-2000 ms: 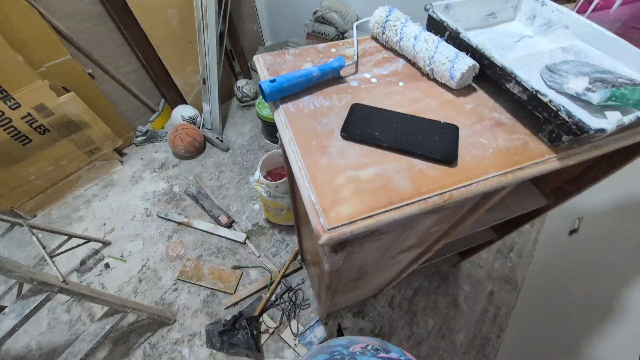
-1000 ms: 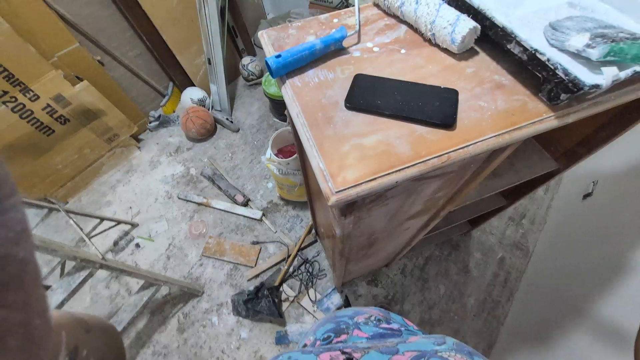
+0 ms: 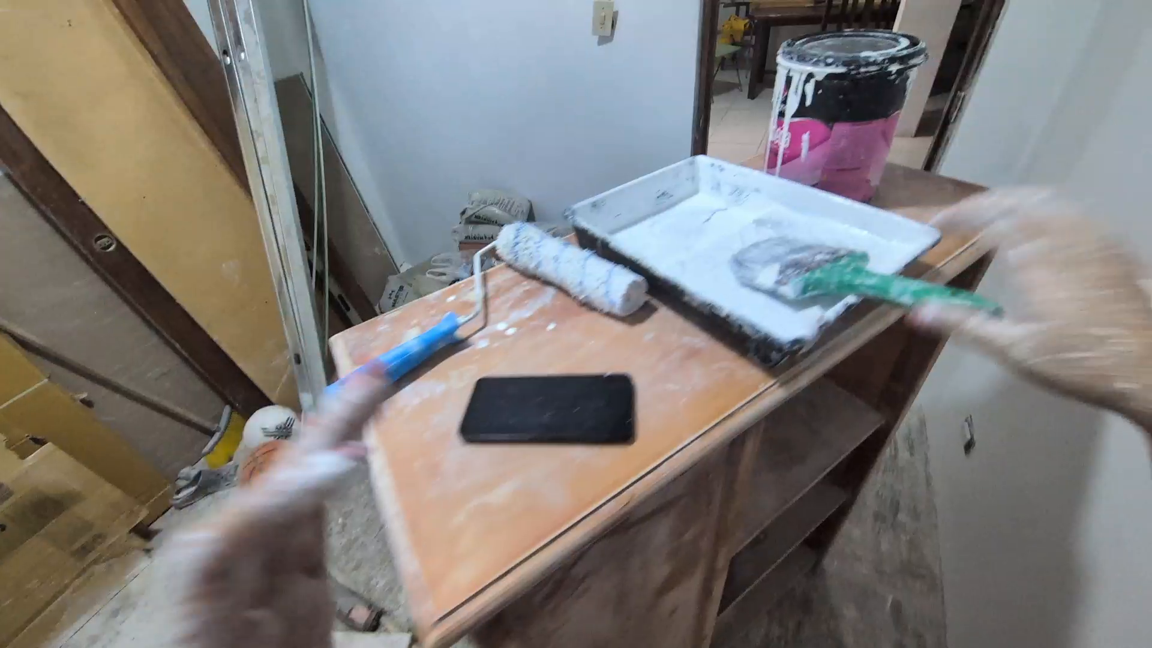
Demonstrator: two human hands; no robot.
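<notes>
My left hand point(image 3: 270, 513), blurred, is at the blue handle point(image 3: 409, 353) of a paint roller; its fingers overlap the handle's end, and whether they grip it is unclear. The roller's white fluffy sleeve point(image 3: 572, 270) lies on the wooden cabinet top point(image 3: 504, 504) beside the tray. My right hand point(image 3: 1053, 297), also blurred, has its fingers spread around the end of a green-handled paintbrush point(image 3: 891, 286); a firm hold cannot be made out. The brush's paint-covered head rests in a paint tray point(image 3: 648, 193) with white paint. A black smartphone point(image 3: 548, 409) lies flat near the cabinet's front edge.
A paint-streaked black and pink bucket point(image 3: 841, 117) stands behind the tray. Open shelves point(image 3: 801, 450) are below the cabinet top. Boards and a metal profile point(image 3: 270, 180) lean at the left, with balls point(image 3: 268, 427) on the floor. A wall point(image 3: 1035, 504) is close on the right.
Both hands have come into view, the left at the roller handle and the right at the brush handle. The view has tilted up, bringing in the bucket and doorway.
</notes>
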